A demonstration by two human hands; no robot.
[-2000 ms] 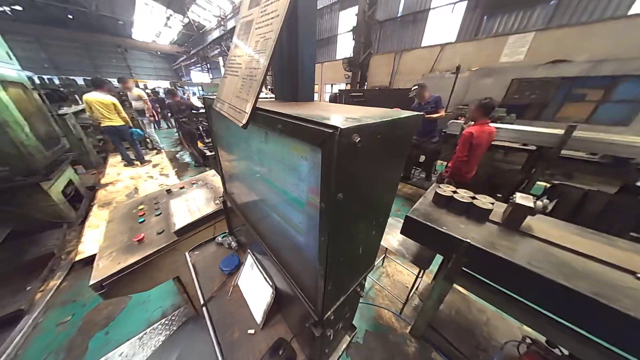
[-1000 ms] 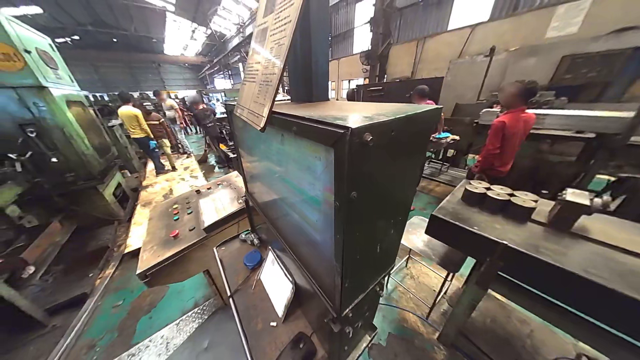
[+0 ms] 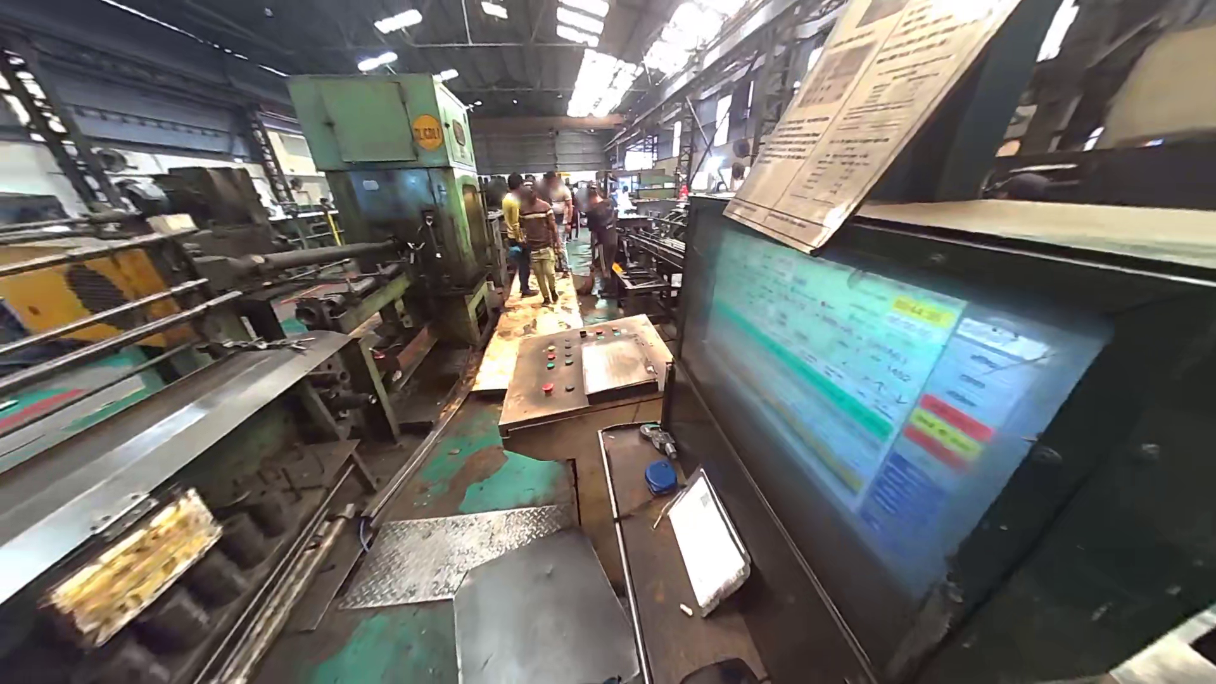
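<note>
Neither of my hands shows in the head view. On the right stands a large dark metal cabinet with a lit display screen (image 3: 836, 361). A printed sheet (image 3: 855, 114) hangs tilted over its upper edge. Below the screen, a narrow metal shelf (image 3: 655, 570) carries a white tablet-like panel or pad (image 3: 708, 541), leaning at a slant. A blue round lid or cap (image 3: 660, 477) lies behind the pad, near a small metal tool or fitting (image 3: 657, 439) whose kind I cannot tell. Beyond the shelf is a sloped control panel (image 3: 541, 404) with red, green and black buttons.
A green machine (image 3: 399, 190) stands at the back left. Long metal bars and a steel trough (image 3: 171, 427) run along the left. A checkered metal plate (image 3: 456, 551) lies on the green floor beside a plain plate (image 3: 541, 617). Several people (image 3: 540, 237) stand farther down the walkway.
The view has swung left, bringing the green machine and left-hand bars in. The right-hand workbench and the person in red have left the view.
</note>
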